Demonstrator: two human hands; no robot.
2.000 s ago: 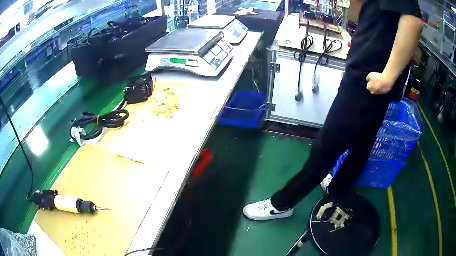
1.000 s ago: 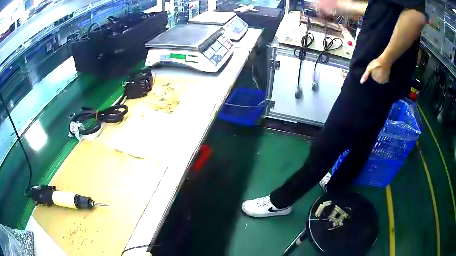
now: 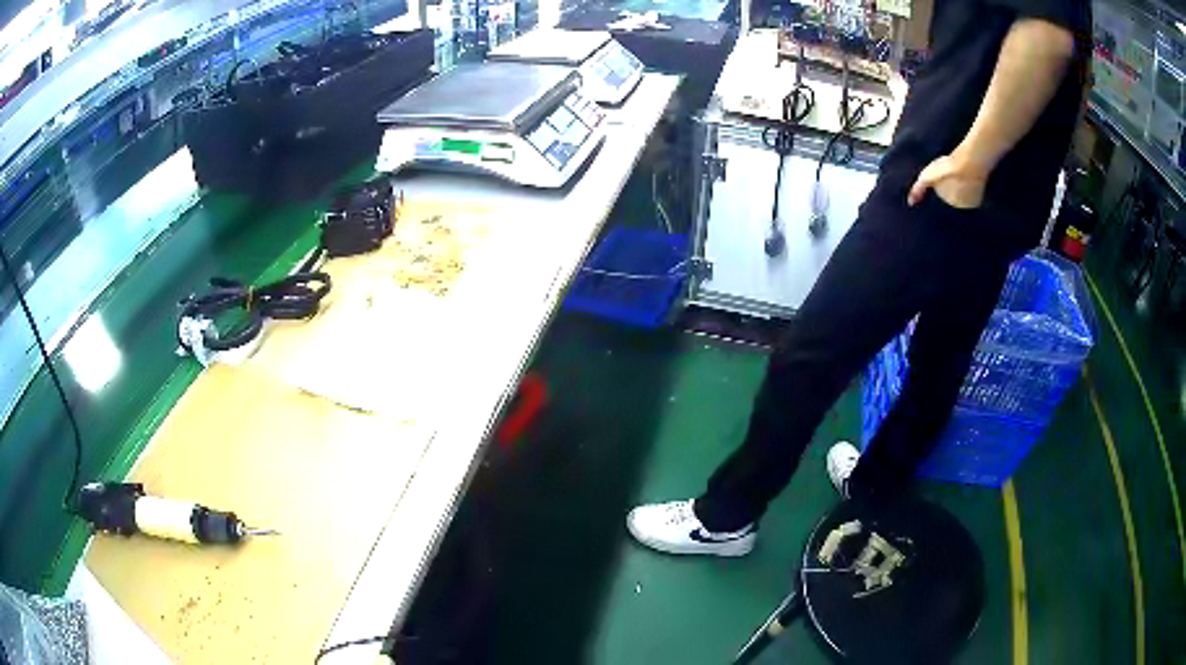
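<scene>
Neither of my hands is in view. The electric screwdriver (image 3: 169, 517) lies on the brown cardboard (image 3: 280, 448) at the near left, its bit pointing right. A black fan unit (image 3: 358, 218) sits farther up the bench, with its coiled power cable (image 3: 260, 301) beside it. Small screws (image 3: 432, 255) lie in a loose pile right of the fan unit. A clear plastic bag of shiny pieces (image 3: 39, 630) is cut off at the bottom left corner.
Two weighing scales (image 3: 488, 124) stand at the far bench end. A person in dark clothes (image 3: 897, 260) stands right of the bench. A black round stool (image 3: 897, 604) holds pale pieces. Blue crates (image 3: 1001, 377) and a blue bin (image 3: 633, 276) are on the green floor.
The other person's raised arm is no longer reaching over the far table; their visible hand now rests at the hip and their legs have shifted. The bench items have not moved.
</scene>
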